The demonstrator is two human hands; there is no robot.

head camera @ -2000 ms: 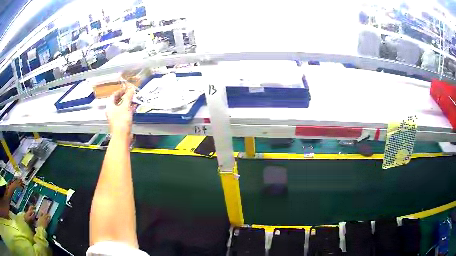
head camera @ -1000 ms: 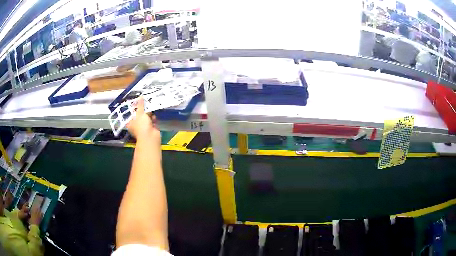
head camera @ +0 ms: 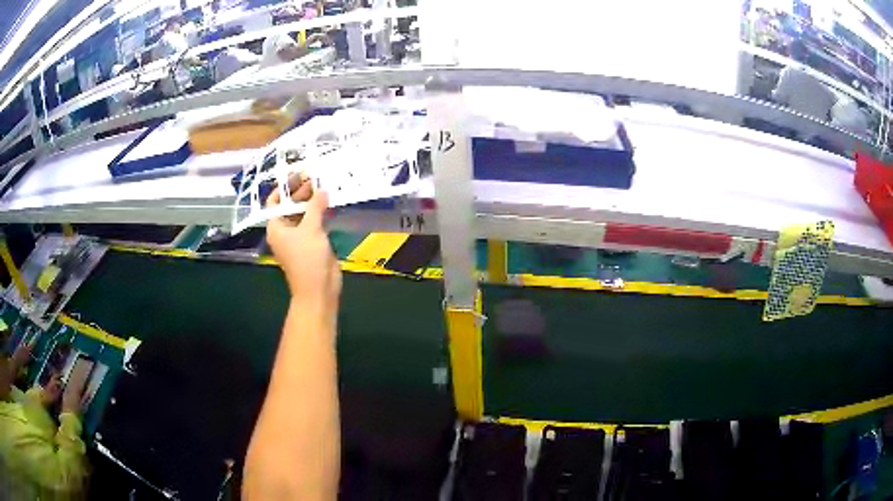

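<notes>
My left hand (head camera: 302, 227) reaches up from the bottom edge, left of the centre. Its fingers are shut on the near left part of a white die-cut sheet (head camera: 345, 176) with square holes. The sheet is tilted over the shelf and covers most of the blue bin (head camera: 243, 182) behind it, where more white sheets seem to lie. Whether the sheet still touches those sheets cannot be told. My right hand is not in view.
A white post (head camera: 452, 196) stands right of the sheet. On the shelf are an orange-brown box (head camera: 235, 133), another blue tray (head camera: 147, 164), stacked blue trays (head camera: 558, 164) and a red bin (head camera: 874, 191). A yellow perforated sheet (head camera: 798, 272) hangs in front. A person (head camera: 39, 440) works lower left.
My left hand has moved right from the blue bin's left side and now holds the white sheet, which is raised and spread further across the bin. The view has shifted slightly.
</notes>
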